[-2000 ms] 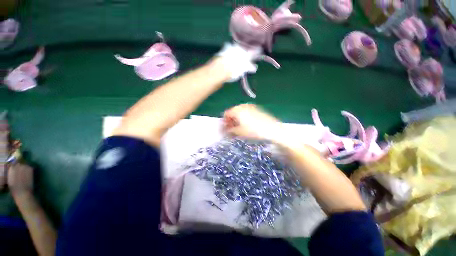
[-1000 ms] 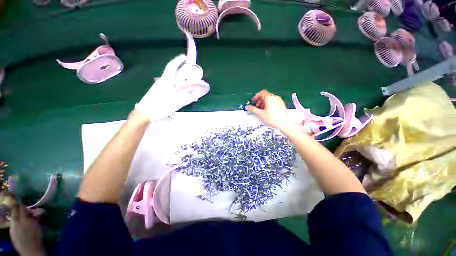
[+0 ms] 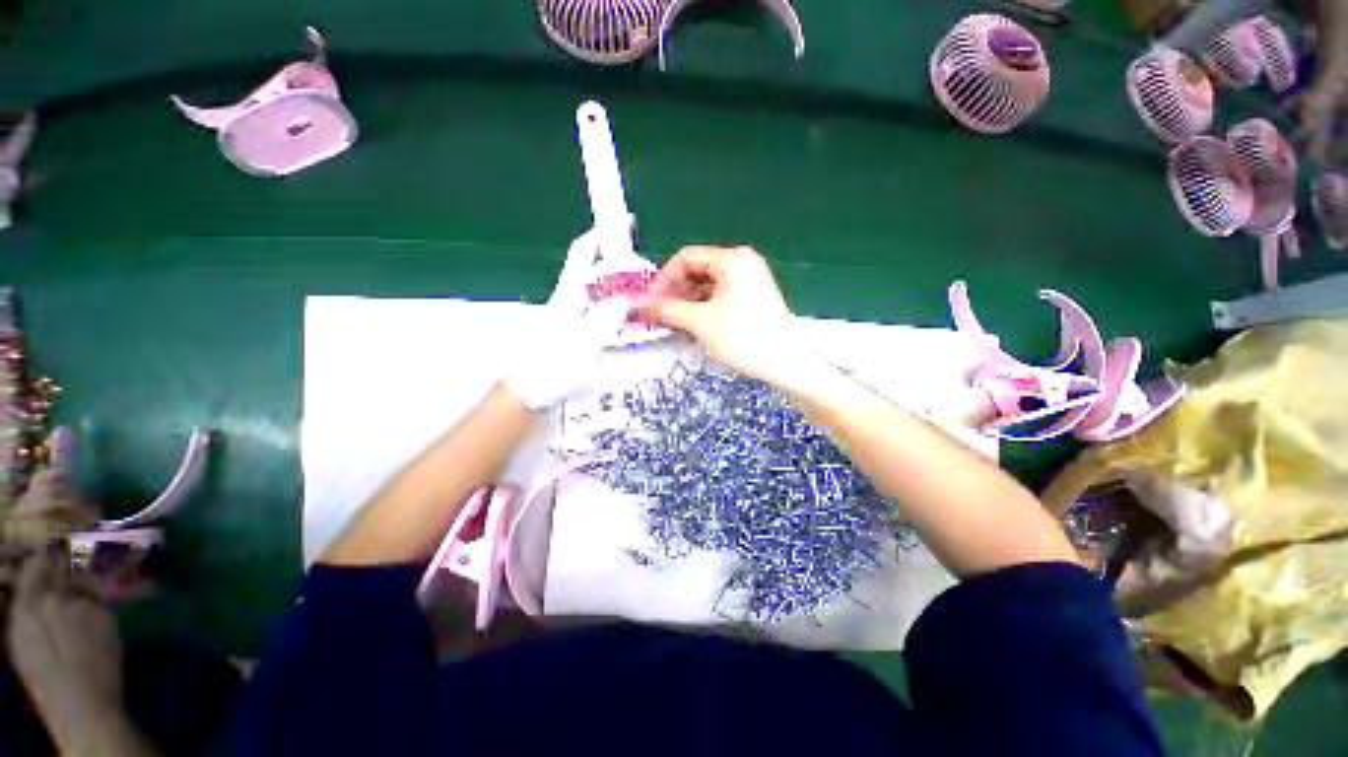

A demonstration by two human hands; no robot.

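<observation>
My left hand [image 3: 559, 343], in a white glove, holds a pale pink fan base [image 3: 621, 284] above the far edge of the white paper sheet [image 3: 399, 385]. Its bracket arm [image 3: 600, 170] points away from me and looks like a straight white bar. My bare right hand [image 3: 722, 306] is at the base's recess, thumb and index finger pinched together. What the fingertips hold is too small to tell. A pile of tiny silvery springs [image 3: 754, 481] lies on the paper below my hands.
Pink fan bases lie at the paper's right [image 3: 1057, 392], near left [image 3: 481, 562] and upper left [image 3: 288, 130]. Fan heads [image 3: 991, 74] lie beyond. A yellowish sack [image 3: 1257, 473] is at right. Another person's hands [image 3: 67, 621] work at far left.
My left hand has brought the base nearer and to the right, turning its arm away from me. My right hand has moved left from beyond the paper to the base.
</observation>
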